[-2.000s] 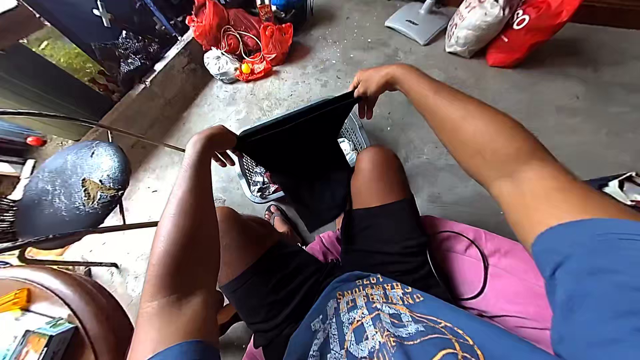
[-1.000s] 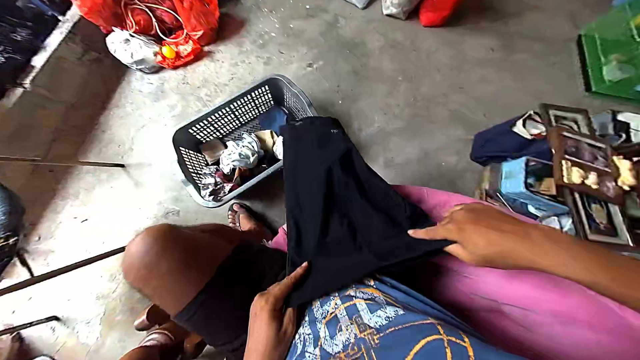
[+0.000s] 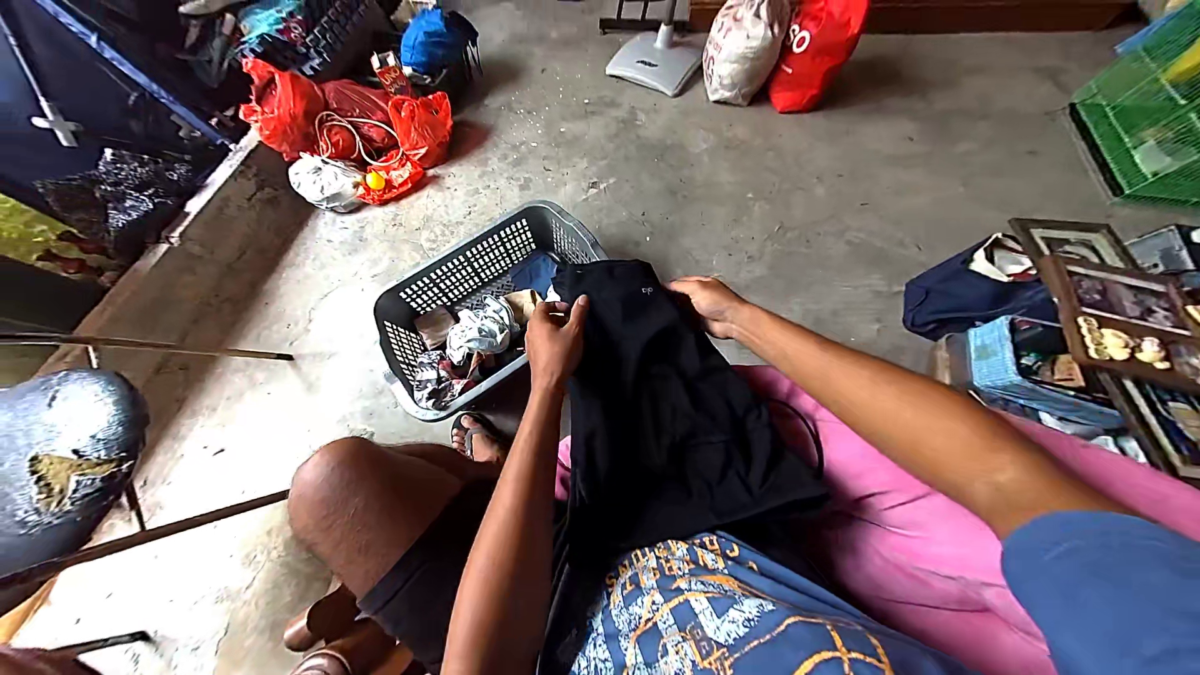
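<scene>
A black cloth garment (image 3: 656,403) lies over my lap, its far end reaching the rim of a grey plastic basket (image 3: 403,305). My left hand (image 3: 555,339) grips the garment's left edge near that far end, thumb on top. At the opposite edge, my right hand (image 3: 710,305) touches the cloth; its fingertips are partly hidden, so its hold is unclear. Inside the basket are a crumpled silvery bundle (image 3: 481,330), a blue cloth (image 3: 534,273) and other small items.
Pink fabric (image 3: 872,506) spreads beneath me to the right. Picture frames (image 3: 1125,309) and a blue container (image 3: 1036,375) stand at the right, a green cage (image 3: 1144,122) beyond. Red plastic bags (image 3: 352,122) are at the upper left, a worn seat (image 3: 66,459) at the left.
The garment was held up between both hands, then lay across my lap with my hands at its near end. Both hands have since moved to its far end. The view has shifted.
</scene>
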